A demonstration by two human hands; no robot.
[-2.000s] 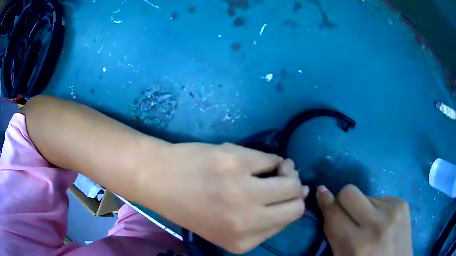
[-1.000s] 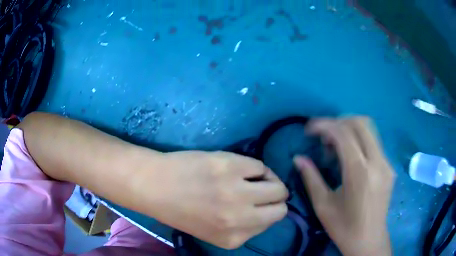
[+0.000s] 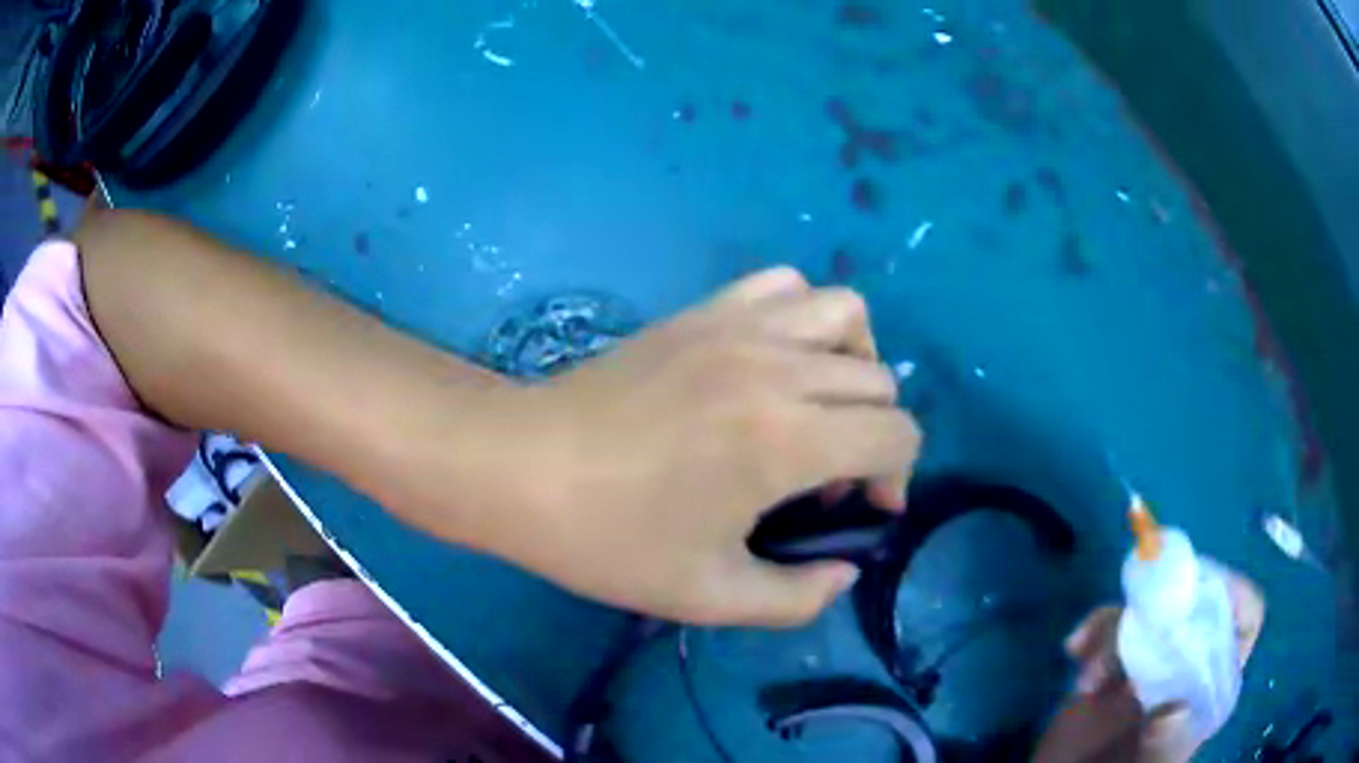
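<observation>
My left hand is in the middle of the view, its fingers and thumb curled around a black headphone part at the end of the yoke. The black C-shaped yoke sticks out to the right of my fingers. A curved black and grey part and a thin dark cable lie below my hand. My right hand, at the lower right and partly hidden, holds the white squeeze bottle with its orange-brown tip pointing up and left.
The scuffed blue-green bench has dried marks. Black headband assemblies are heaped at the upper left. A small white item lies at the right. An open brown carton stands below the bench edge at the lower left.
My right hand has left the headphone part and taken hold of the white bottle. My left hand has moved up and right in view, with the part in its fingers. The view has turned somewhat.
</observation>
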